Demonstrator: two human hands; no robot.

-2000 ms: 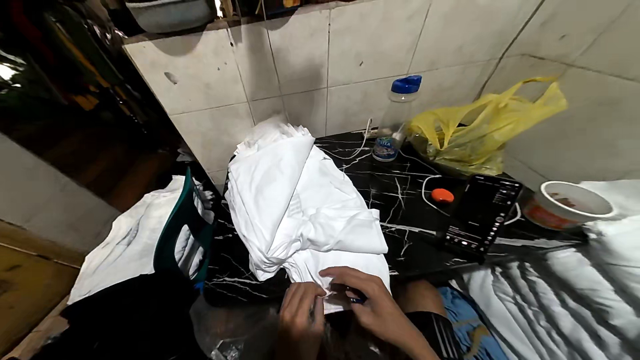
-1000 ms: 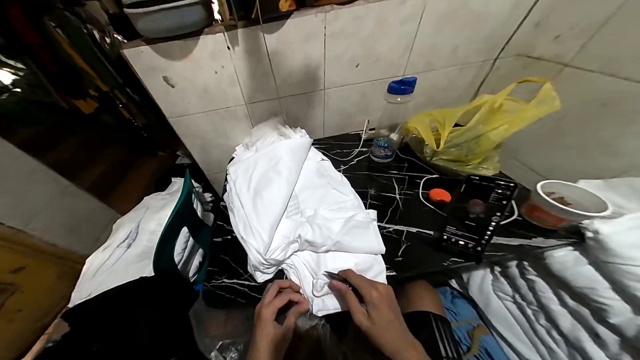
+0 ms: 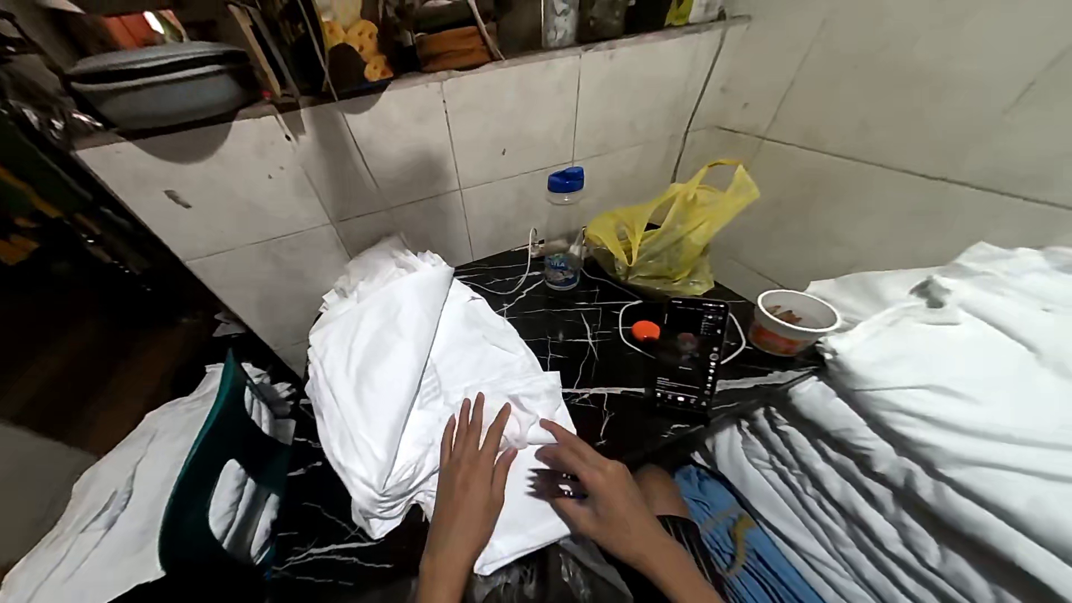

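A heap of white cloth (image 3: 394,360) lies on a black marble-patterned table top (image 3: 578,335). My left hand (image 3: 473,469) rests flat on the near part of the cloth, fingers spread and pointing away from me. To its right, my right hand (image 3: 595,486) is curled over the cloth, its index finger extended onto a fold. A small dark tool (image 3: 569,486), partly hidden, is held in the right hand; its kind is not clear.
A phone (image 3: 691,356), orange cap (image 3: 646,331), plastic bottle (image 3: 564,230), yellow plastic bag (image 3: 670,234) and white tub (image 3: 791,322) stand beyond. White cloth (image 3: 963,360) is piled at right. A green plastic chair (image 3: 197,477) holding more cloth is at left.
My left hand has moved forward from the cloth's near edge and now lies flat with its fingers spread. The near cloth lies flatter. The view has shifted.
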